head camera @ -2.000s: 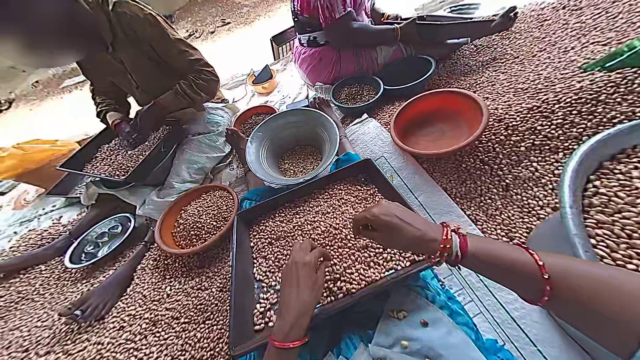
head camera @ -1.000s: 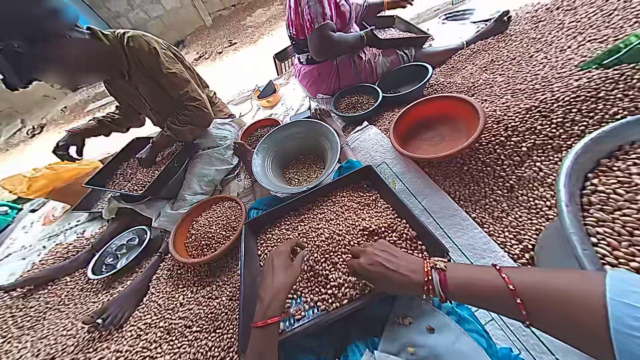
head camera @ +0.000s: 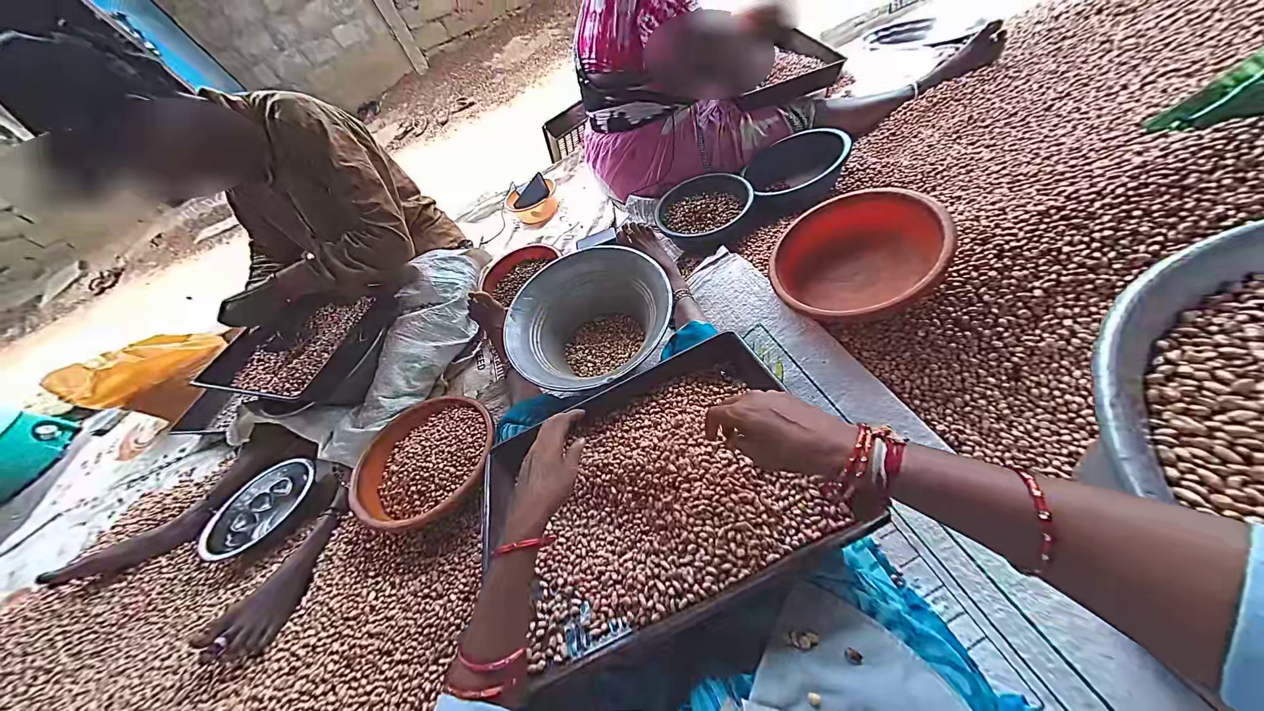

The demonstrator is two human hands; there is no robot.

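Note:
A dark rectangular tray (head camera: pixel 736 351) full of shelled peanuts (head camera: pixel 662 504) rests tilted across the lap. Along the tray's left side, my left hand (head camera: pixel 545 472) is over the peanuts near the rim, its fingers apart; nothing shows in it. My right hand (head camera: pixel 780 430) is above the peanuts at the upper right, fingertips bent together around something small and pale, likely a peanut. Red bangles ring both wrists. Just beyond the tray stands a deep metal basin (head camera: pixel 528 326) with some peanuts at its bottom. An orange bowl of peanuts (head camera: pixel 367 484) sits left of the tray.
Loose peanuts (head camera: pixel 1037 247) cover the ground on both sides. An orange-red bowl (head camera: pixel 943 252) and a large metal tub of peanuts (head camera: pixel 1121 395) stand at the right. Two co-workers sit beyond with trays; dark bowls (head camera: pixel 748 212) are near one, a metal plate (head camera: pixel 207 538) near the other's feet.
My left hand has moved up along the tray's left side, and my right hand has lifted off the peanuts. The left co-worker's raised hand has come back to the tray.

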